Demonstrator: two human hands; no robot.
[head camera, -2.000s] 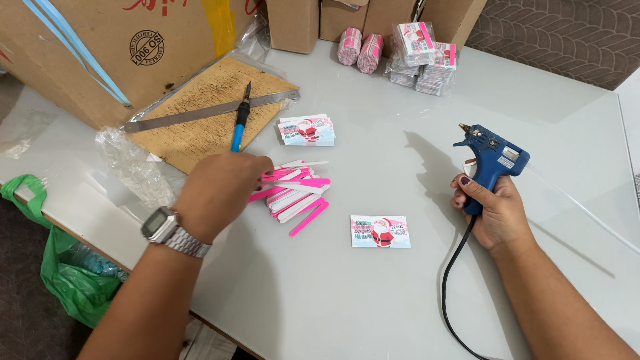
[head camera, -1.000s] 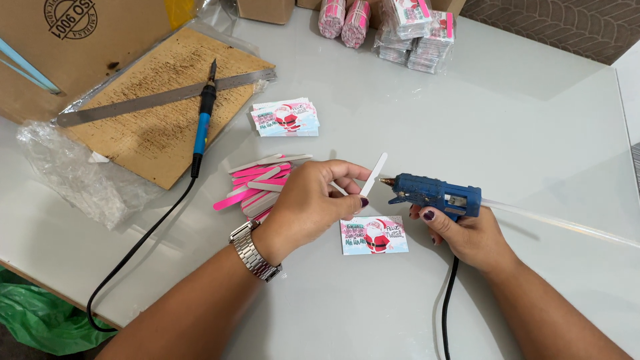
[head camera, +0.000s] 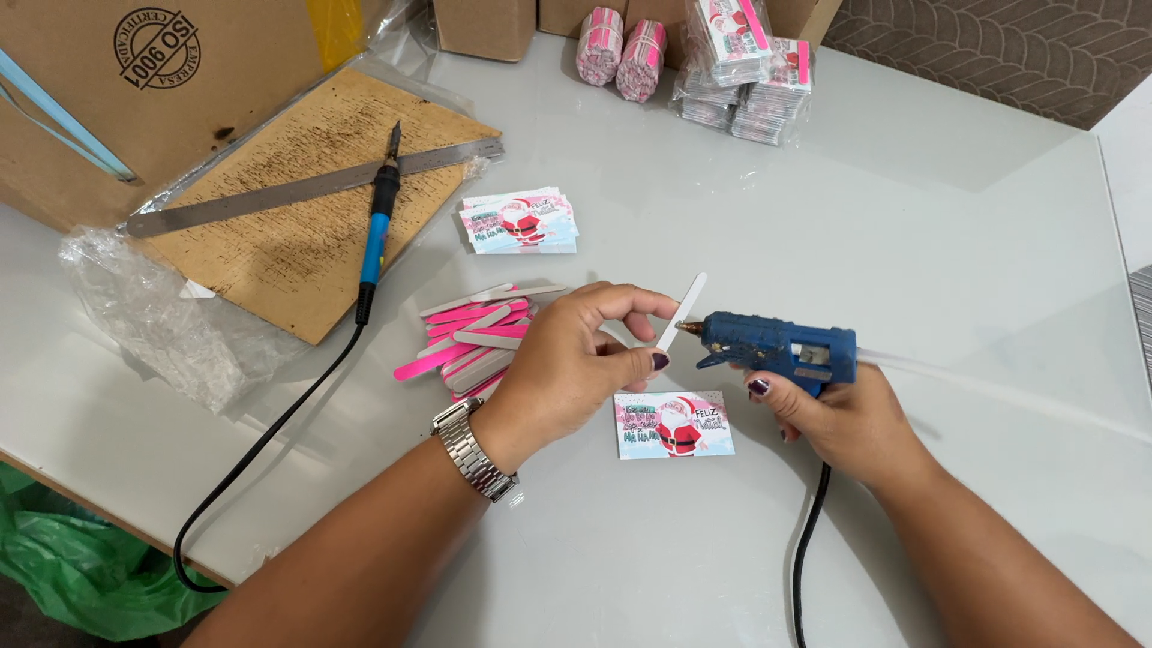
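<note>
Between the thumb and fingers of my left hand (head camera: 576, 360) is a small nail file (head camera: 682, 310), tilted, its pale grey side showing. My right hand (head camera: 832, 423) is closed around a blue hot glue gun (head camera: 778, 346), whose nozzle meets or nearly meets the file's face. A clear glue stick (head camera: 900, 362) sticks out of the gun's back. Just below my left fingertips, a printed Santa card (head camera: 675, 425) lies flat. Beside my left hand is a loose pile of pink and grey nail files (head camera: 463, 342), partly hidden by it. A stack of Santa cards (head camera: 520, 221) lies above the pile.
A soldering iron (head camera: 378, 225) and a metal ruler (head camera: 270, 193) rest on a scorched board (head camera: 306, 261) at left, near crumpled clear plastic (head camera: 162, 315). Bundled files (head camera: 600, 45) and bagged card packs (head camera: 772, 94) stand at the back by cardboard boxes (head camera: 486, 27). Black cords trail forward.
My left hand has gone from the pile to the glue gun with one file in its fingers. My right hand has brought the gun leftward, its nozzle now at the file.
</note>
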